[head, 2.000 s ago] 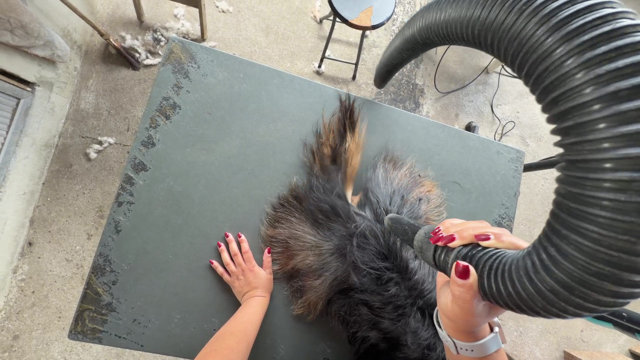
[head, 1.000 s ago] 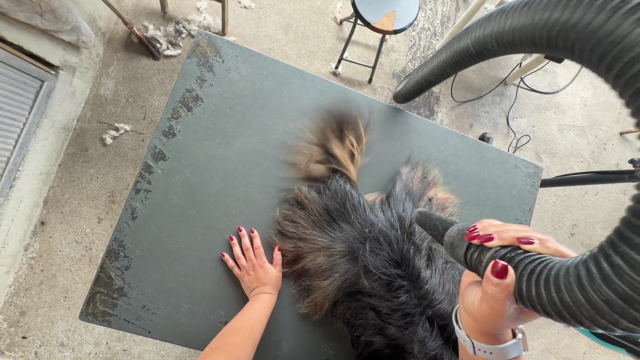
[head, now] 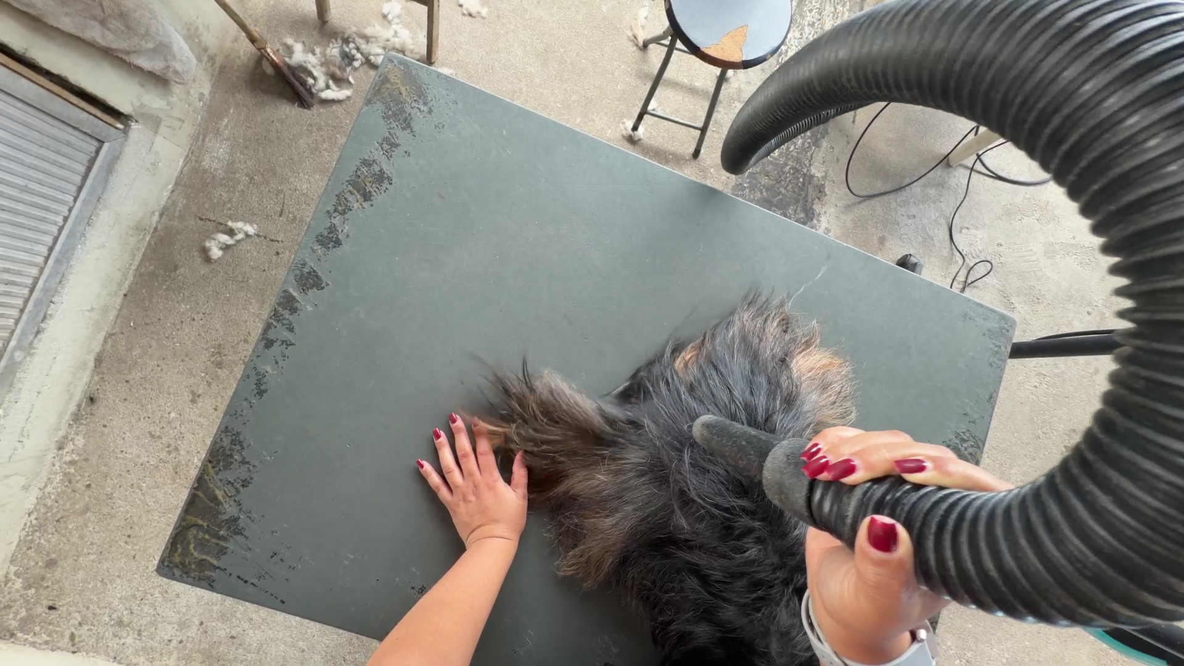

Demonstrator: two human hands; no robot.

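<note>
A dog with long black and brown fur is on a worn grey-green grooming table, its rear end toward the far side. My right hand grips the end of a thick black corrugated hose; its dark nozzle points at the fur of the dog's back. My left hand lies flat on the table, fingers spread, its fingertips beside the dog's bushy tail. The dog's head is out of view.
The hose arches over the right side. Beyond the table's far edge stands a round stool. A broom and tufts of shed fur are on the concrete floor at upper left. Black cables lie on the floor at right.
The dog's tail, pointing toward the far edge before, now lies to the left near my left hand. My right hand still holds the hose over the dog.
</note>
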